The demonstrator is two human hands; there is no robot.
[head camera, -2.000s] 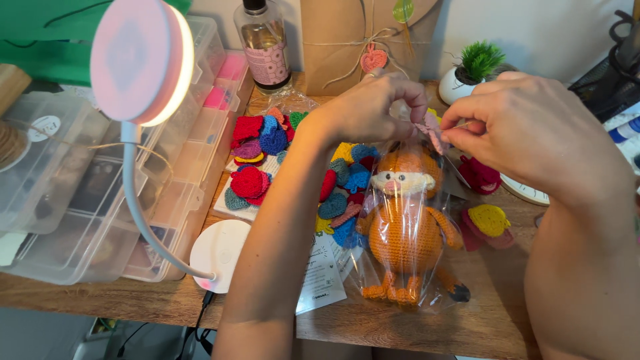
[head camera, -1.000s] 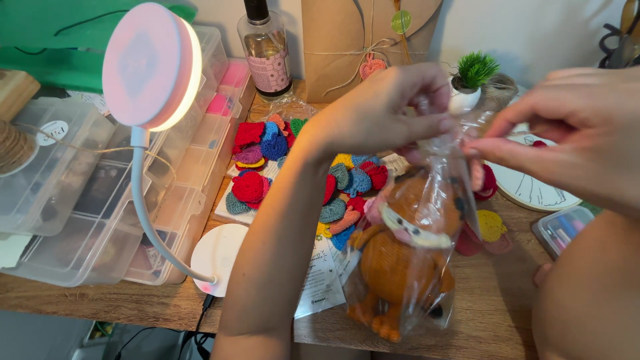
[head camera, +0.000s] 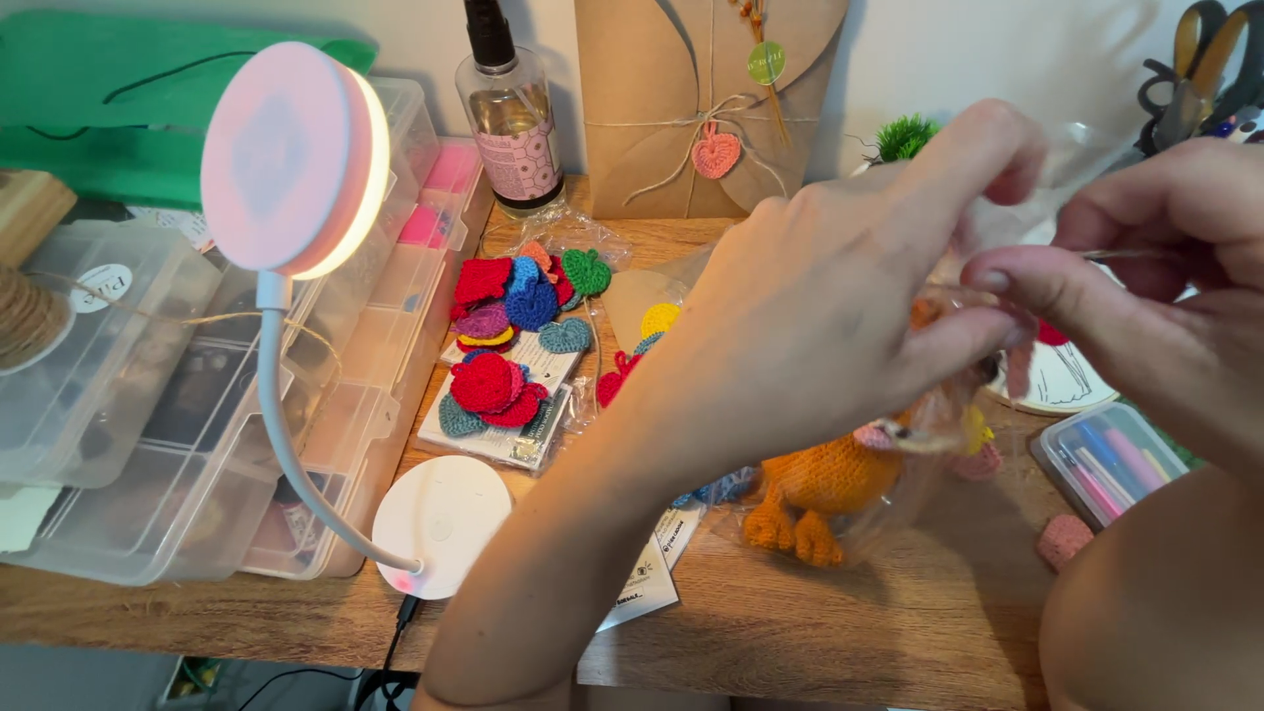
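Observation:
An orange crocheted toy (head camera: 834,484) lies tilted inside a clear plastic bag (head camera: 913,494), its feet toward the lower left and its head partly behind my left hand. My left hand (head camera: 839,296) pinches the gathered neck of the bag above the toy. Close on its right, my right hand (head camera: 1165,267) holds a thin cord or twisted strand between thumb and fingers at the bag's neck. The thumb of the right hand and the left fingers nearly meet. A small pink piece hangs just below the fingers; its form is partly hidden.
Crocheted hearts and flowers (head camera: 494,385) lie on cards left of my forearm. A lit desk lamp (head camera: 442,528) stands beside stacked plastic organizers (head camera: 326,434). A pump bottle (head camera: 513,148) and a kraft envelope (head camera: 642,99) are behind. At right are a pen case (head camera: 1111,459) and an embroidery hoop (head camera: 1062,390).
The bagged toy has gone from upright to tilted, its head now toward the right. Both hands have shifted to the right and stay close together at the bag's neck.

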